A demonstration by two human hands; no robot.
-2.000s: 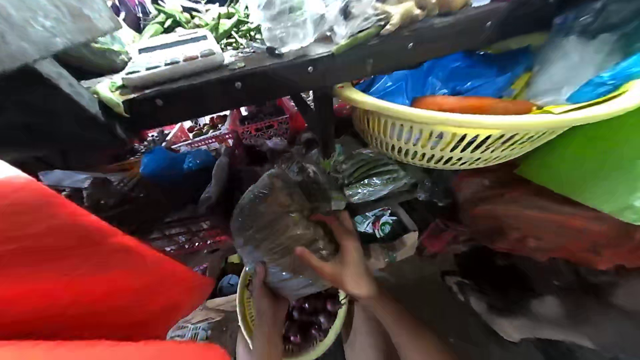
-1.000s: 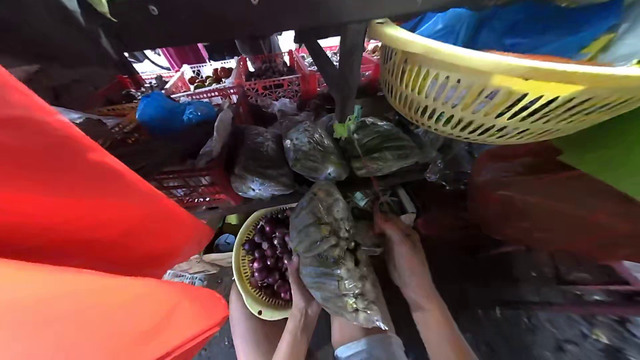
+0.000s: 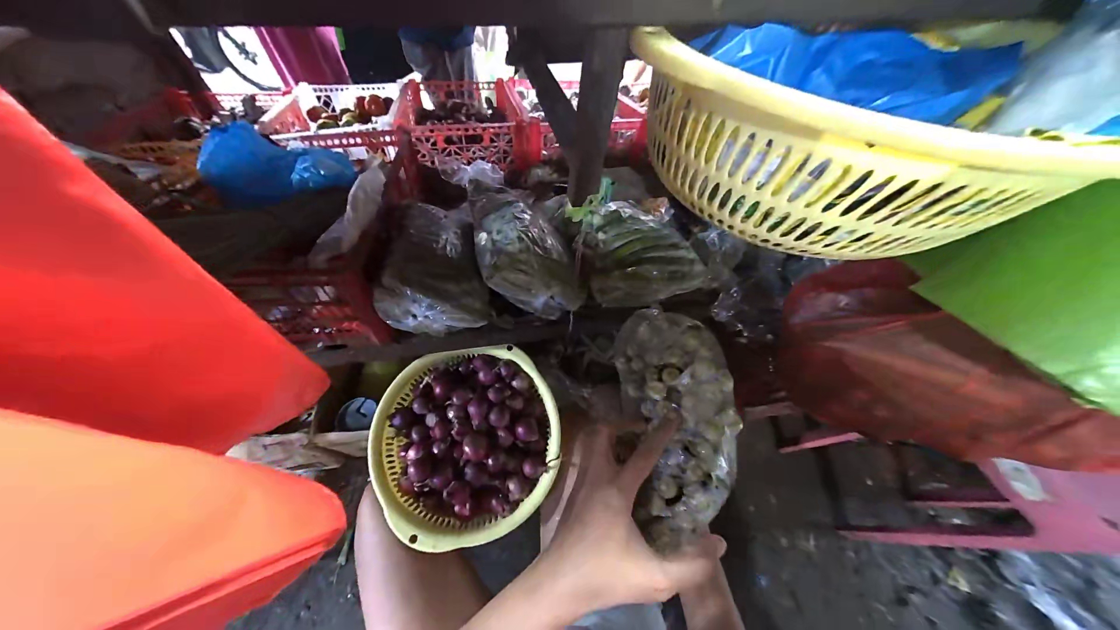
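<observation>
A clear plastic bag of small pale brown produce (image 3: 691, 420) is held upright at lower centre, right of the basket. My left hand (image 3: 604, 525) reaches across from the left, its spread fingers pressed against the bag's near side. At the bag's bottom end is my right hand (image 3: 700, 560), fingers curled round it and partly hidden behind the left hand. A round yellow plastic basket (image 3: 398, 516) full of small red onions (image 3: 477, 446) rests by my leg, with neither hand on it.
Several clear bags of green vegetables (image 3: 525, 249) lie on a low shelf ahead. Red plastic crates (image 3: 459, 144) stand behind. A large yellow basket (image 3: 787, 114) overhangs at upper right, beside a wooden post (image 3: 595, 114). Red plastic (image 3: 131, 289) fills the left; a pink stool (image 3: 1032, 516) stands right.
The bag of pale produce has moved right, off the onion basket it partly covered. My left hand has gone from the basket's side across to the bag. The view has tilted down.
</observation>
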